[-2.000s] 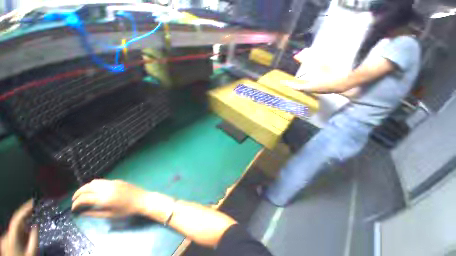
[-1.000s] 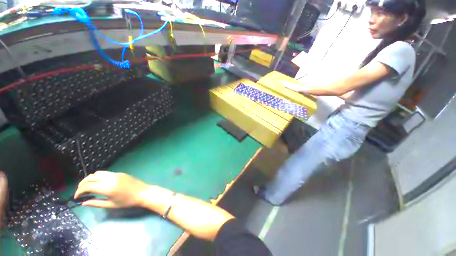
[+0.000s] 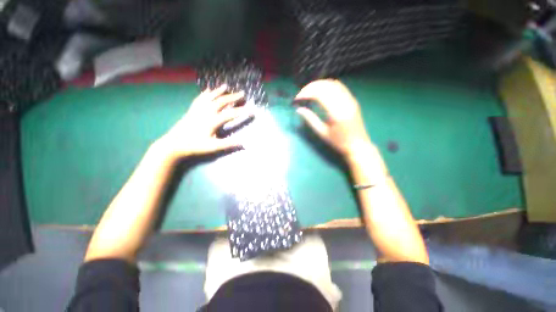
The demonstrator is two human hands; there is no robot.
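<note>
A long dotted circuit board [image 3: 262,222] lies lengthwise in front of me, its near end past the bench's front edge. Its middle is washed out by bright glare. My left hand [image 3: 210,125] is spread at the board's left side, fingers apart over its edge; whether it presses on the board is unclear. My right hand [image 3: 329,113] is right of the board's far part, thumb and forefinger close together around something small and dark, blurred, likely a cable end.
Stacked dotted boards [image 3: 378,33] stand at the back right, with more dark boards at the back left. A white slip [image 3: 128,60] lies near a red strip. A yellow holder [image 3: 539,134] stands at the right, beside a flat black piece [image 3: 505,145]. The green bench [image 3: 91,158] ends in front of me.
The view has swung left and down onto the bench. Both hands and the whole board length now show; the other person is out of view. My left hand has come over the board.
</note>
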